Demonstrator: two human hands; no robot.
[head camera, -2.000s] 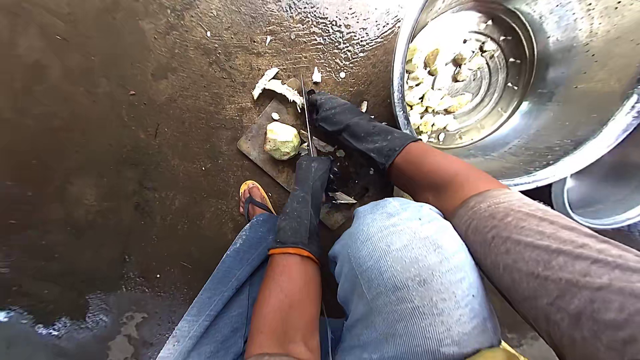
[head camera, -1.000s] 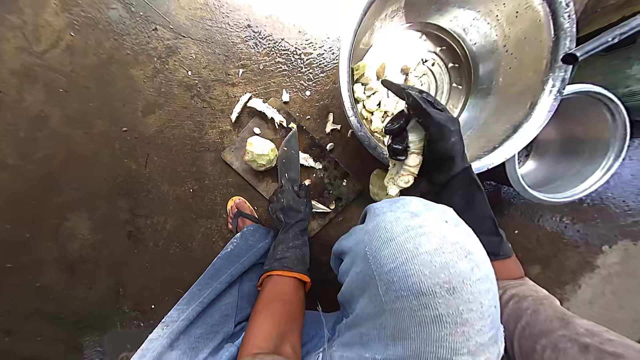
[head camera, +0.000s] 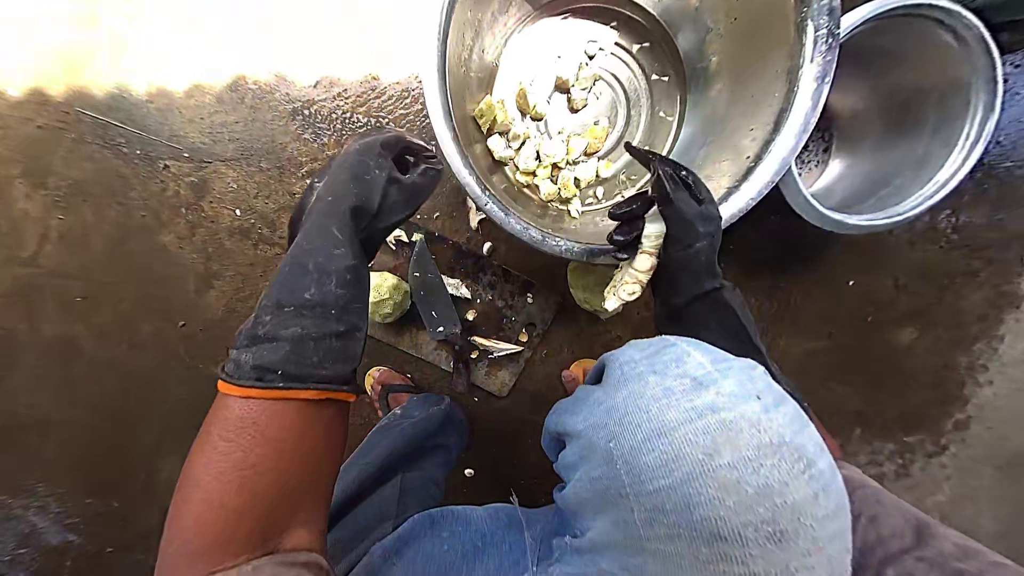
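My left hand (head camera: 380, 180), in a black rubber glove with an orange cuff, is raised above the far left part of the board, its fingers curled; whether anything is inside them is hidden. A knife (head camera: 432, 292) lies on the cutting board (head camera: 496, 376), its blade pointing away from me. At the board's left sits a peeled, pale green round fruit or vegetable (head camera: 389, 297). My right hand (head camera: 680, 216), also gloved, holds a whitish, knobbly strip of cut produce (head camera: 637, 268) beside the basin's near rim. Another greenish round piece (head camera: 590, 286) is on the floor below that rim.
A large metal basin (head camera: 752, 104) holds many cut yellowish chunks (head camera: 552, 152). To its right stands a smaller metal pot (head camera: 904, 120). Scraps (head camera: 496, 346) lie on the board and the wet floor. My sandaled foot (head camera: 388, 386) is near the board's near left corner.
My left hand has let go of the knife, which now lies on the board, and has moved forward. My right hand left the board for the basin side and still holds the strip.
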